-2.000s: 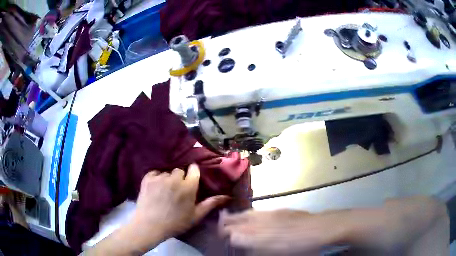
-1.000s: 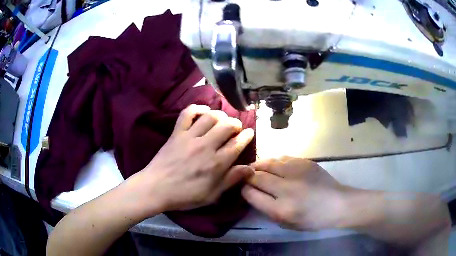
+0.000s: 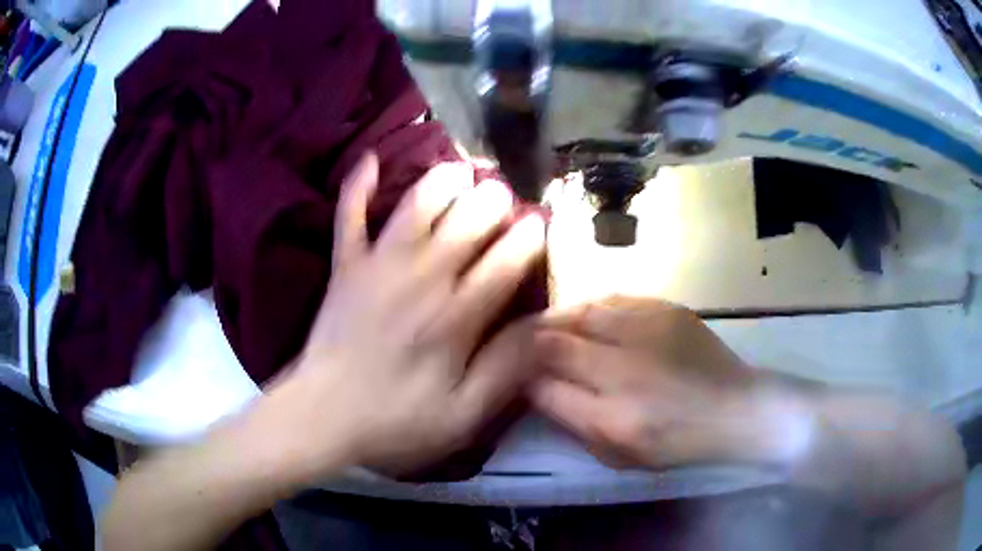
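Observation:
The maroon garment piece (image 3: 258, 183) lies bunched left of the needle area, its right edge running down beside the lit bed. My left hand (image 3: 409, 312) lies on the cloth with its fingers spread and fingertips close to the presser foot. My right hand (image 3: 635, 377) is at the cloth's near right edge, its fingertips pinching the edge beside my left thumb. Both hands are blurred. The needle and presser foot are hidden behind the shiny curved guard (image 3: 515, 86) of the white sewing machine (image 3: 840, 97).
Dark fabric scraps (image 3: 824, 205) lie under the machine arm. The cream bed (image 3: 668, 258) is right of the cloth. A blue strip (image 3: 52, 183) marks the table's left end. The table's front edge (image 3: 560, 490) runs below my hands.
The view has moved closer and tilted down. My left hand has moved from the cloth's middle to near the presser foot, its fingers now spread. My right hand has come to the cloth edge.

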